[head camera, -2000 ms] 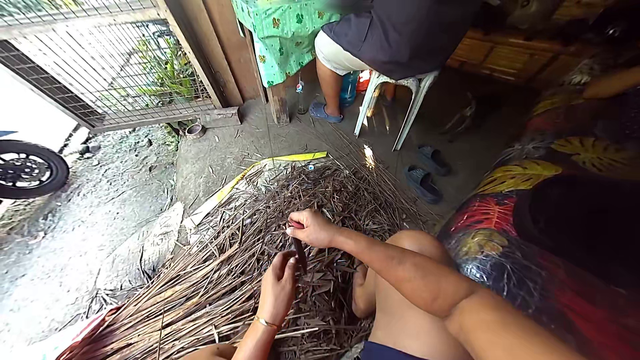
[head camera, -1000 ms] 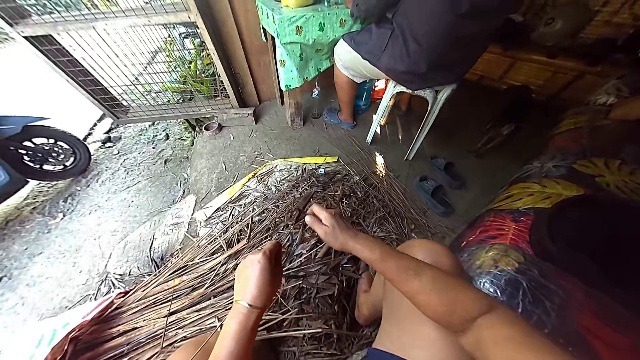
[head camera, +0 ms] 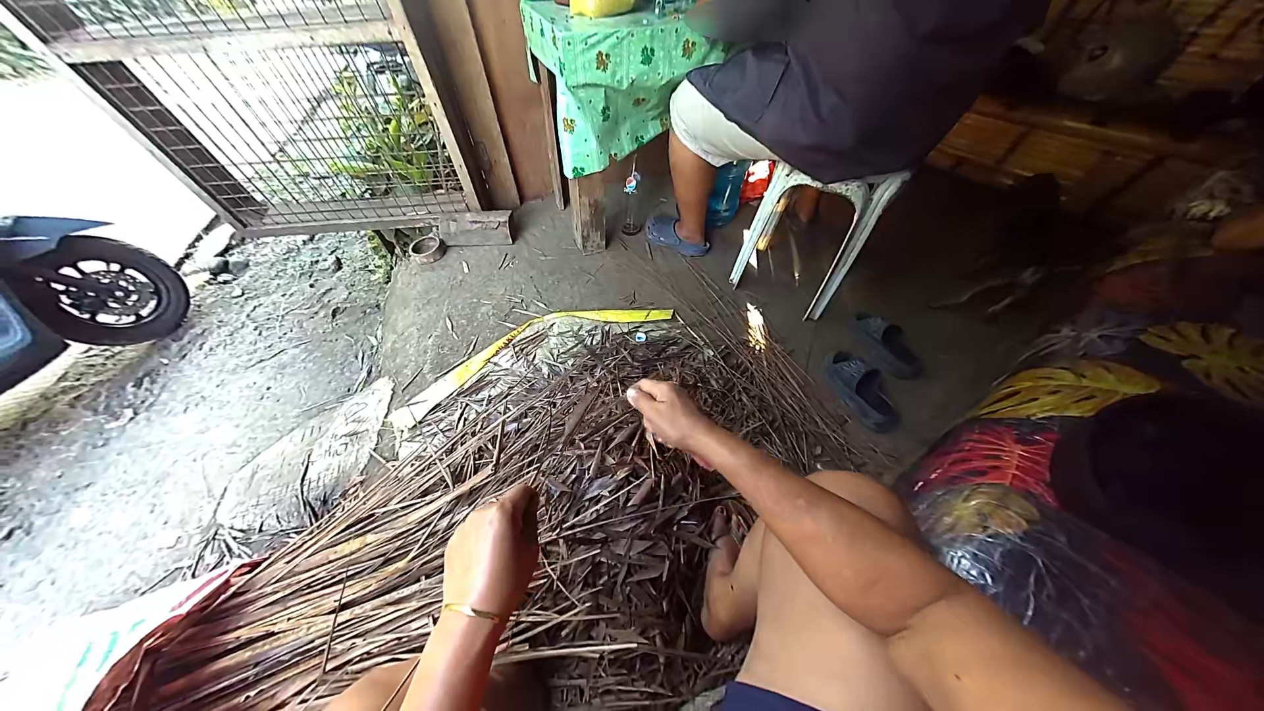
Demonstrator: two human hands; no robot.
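Observation:
Long dry brown leaf strips or stalks (head camera: 365,563) lie in a thick bundle at the lower left, beside a heap of short dark scraps (head camera: 612,553) in the middle. My left hand (head camera: 494,553), with a thin gold-coloured bracelet at the wrist, is curled over the near part of the pile. Farther off and to the right, my right hand (head camera: 671,413) has its fingers closed above the heap. Whether either hand grips a thin strip cannot be made out. A bare foot (head camera: 726,553) rests at the heap's right side.
A yellow strap (head camera: 602,316) borders the heap's far side. Beyond it, a person (head camera: 839,89) sits on a white plastic stool (head camera: 839,197) by a table with a green cloth (head camera: 612,79). Slippers (head camera: 859,390) lie at right, near a plastic-wrapped patterned item (head camera: 997,533). A wheel (head camera: 99,291) stands left.
Two seconds ago my hands were close together over the heap; now they are apart, the left nearer to me. The view has shifted slightly left.

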